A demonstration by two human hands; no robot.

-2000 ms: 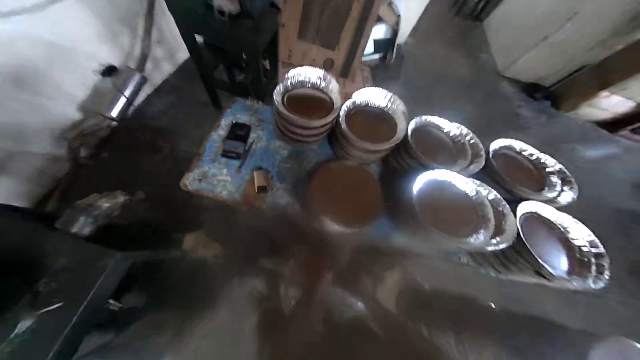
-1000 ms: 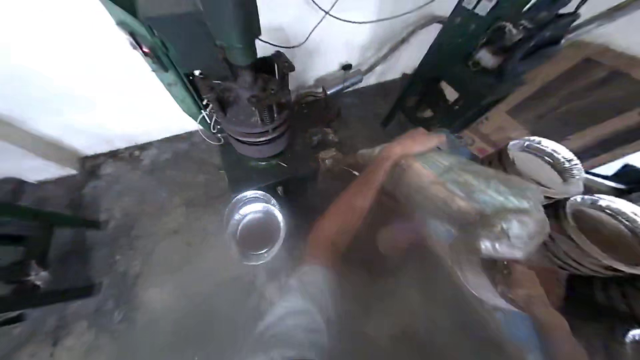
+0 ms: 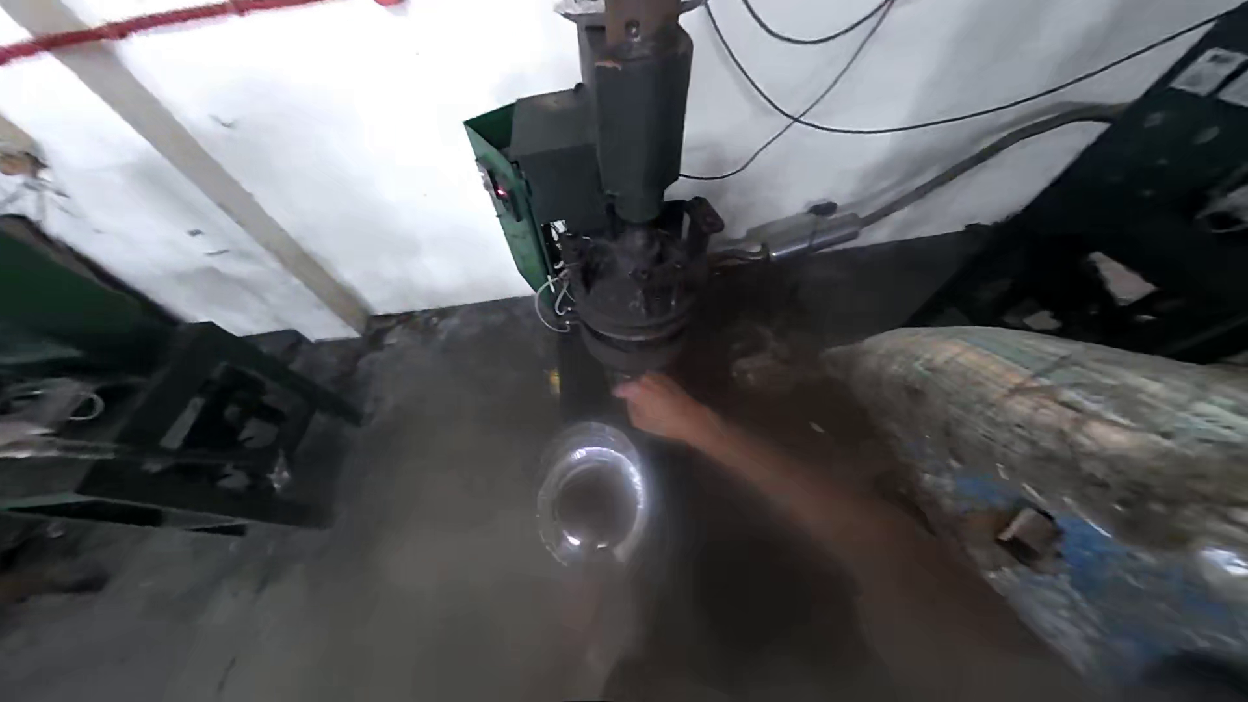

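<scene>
From the lower right my right arm reaches across, and my right hand (image 3: pixel 666 408) is at the front underside of a dark green press's round, dark metal die (image 3: pixel 639 312). Its fingers look bent, but blur hides whether they grip anything. Below and left of that hand is a shiny round foil dish (image 3: pixel 592 499), smeared by motion. A faint skin-toned blur (image 3: pixel 590 619) under the dish may be my left hand; its fingers and any hold on the dish cannot be made out.
A filled, cloudy plastic bag (image 3: pixel 1053 419) lies at the right over a blue, worn tabletop (image 3: pixel 1111 565) with a small brown block (image 3: pixel 1029 534). Dark machine frames stand at left (image 3: pixel 214 429) and right (image 3: pixel 1102 224). Black cables (image 3: pixel 848 130) run along the white wall.
The view has swung left from the stacked foil dishes to the press. A second ago a hand was on the plastic bag; now my right hand is at the press.
</scene>
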